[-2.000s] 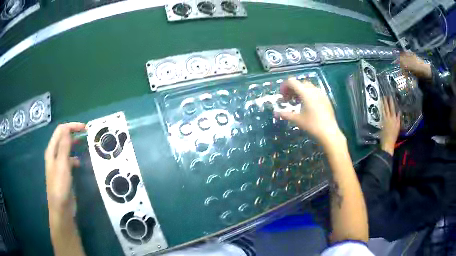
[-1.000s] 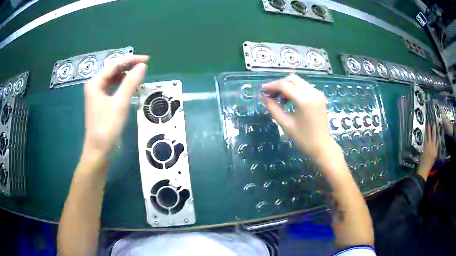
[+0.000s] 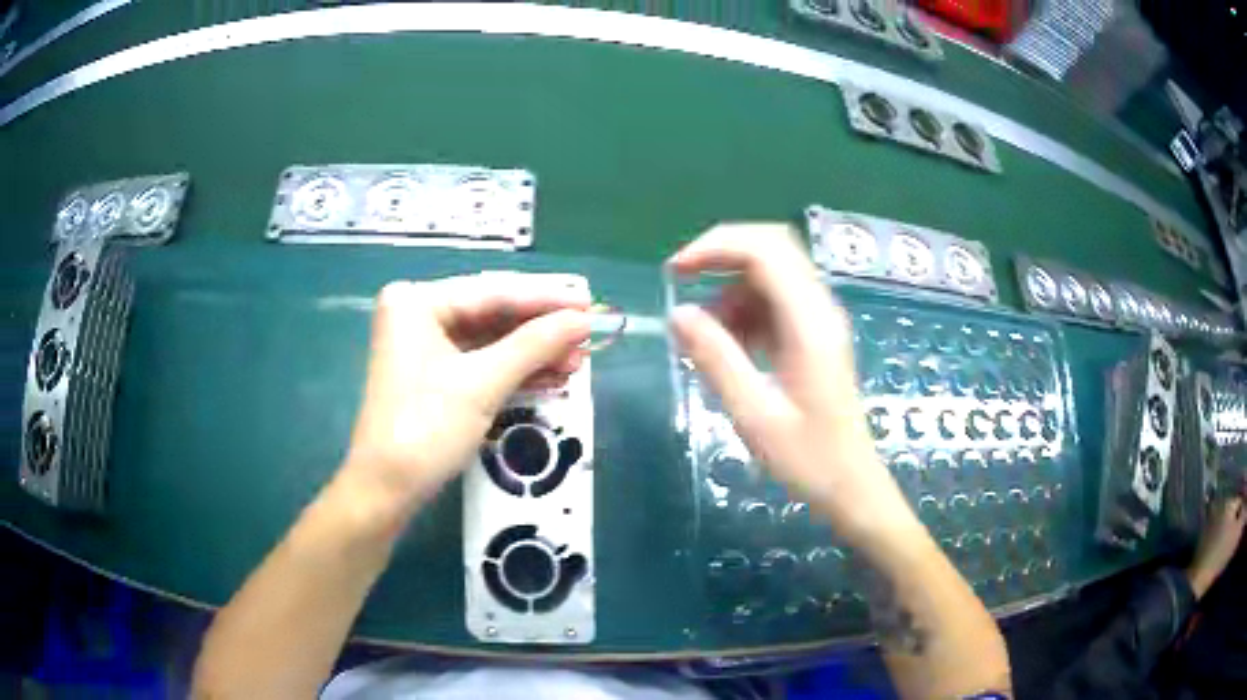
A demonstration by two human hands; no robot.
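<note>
A silver three-hole frame [image 3: 529, 509] lies lengthwise on the green bench in front of me, its far hole mostly covered by my left hand. My left hand [image 3: 465, 376] is above the frame's far end, thumb and fingers pinched on a small thin round part [image 3: 611, 326] that shows at the fingertips. My right hand [image 3: 780, 358] is to its right, over the tray's far left corner, thumb and forefinger curved towards each other. A thin pale line shows between its fingertips; I cannot tell whether it is held. The clear blister tray [image 3: 807, 533] lies right of the frame.
Concentric-ring plates [image 3: 401, 205] lie in a row beyond. A stack of frames [image 3: 85, 383] stands at the left, another stack [image 3: 1146, 438] at the right. Three-hole frames [image 3: 923, 127] lie farther back, near a red bin [image 3: 974, 14]. Another person's hand [image 3: 1214, 544] is at the right edge.
My left hand has come right and down over the frame's far end, its fingers now closed on the small part. My right hand is nearer it. The view has shifted, with the tray lower right.
</note>
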